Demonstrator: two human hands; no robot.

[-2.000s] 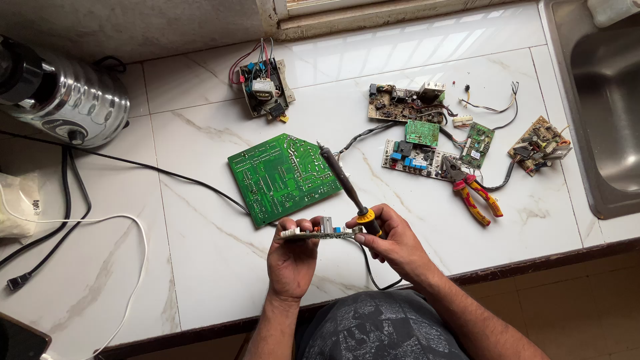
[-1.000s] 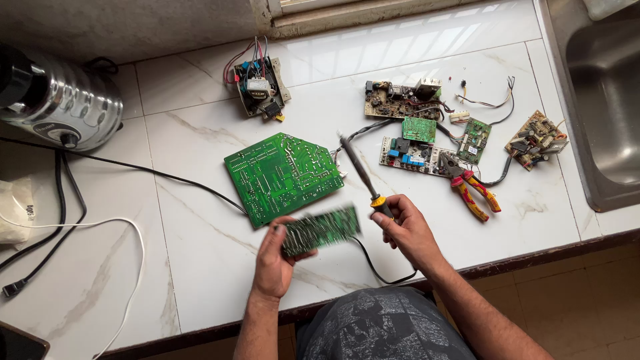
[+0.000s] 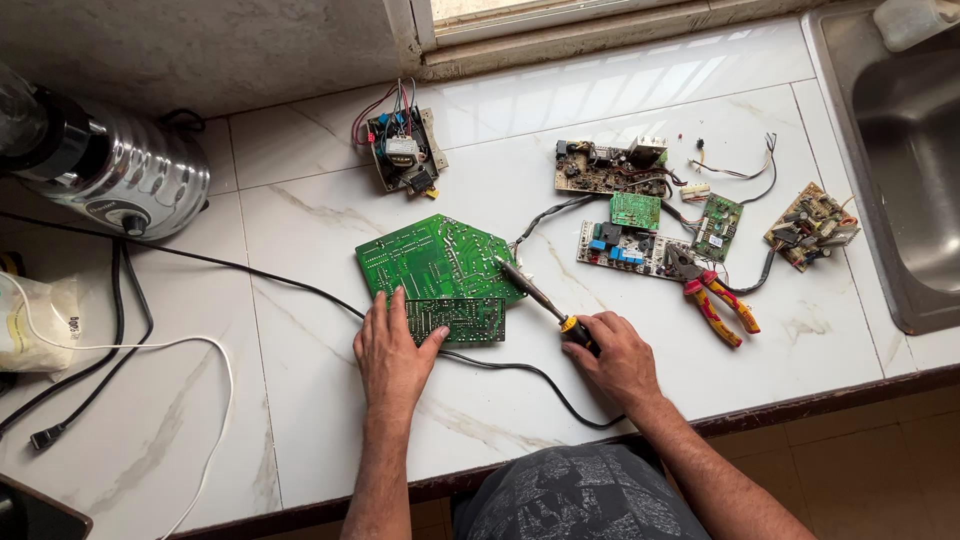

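Note:
A small dark green circuit board [image 3: 465,319] lies solder side up against the lower edge of a larger five-sided green circuit board [image 3: 431,259]. My left hand [image 3: 397,349] rests over the small board's left end, thumb on its face and fingertips reaching the large board. In my right hand [image 3: 615,356] is the black and yellow handle of a soldering iron [image 3: 544,300]; its tip points up and left over the right part of the large board. Whether the tip touches is not clear. A black cord runs from near my right wrist past the small board.
Pliers with red and yellow handles [image 3: 720,304] lie by several wired circuit boards [image 3: 611,169]. Another board [image 3: 810,229] is near the steel sink [image 3: 900,319]. A transformer board [image 3: 405,154] sits at the back, a blender [image 3: 127,172] at left, with cords [image 3: 127,315] below it.
The small board, held up in my left hand before, now lies on the counter with its solder side up. The iron has swung lower, its tip now over the large board.

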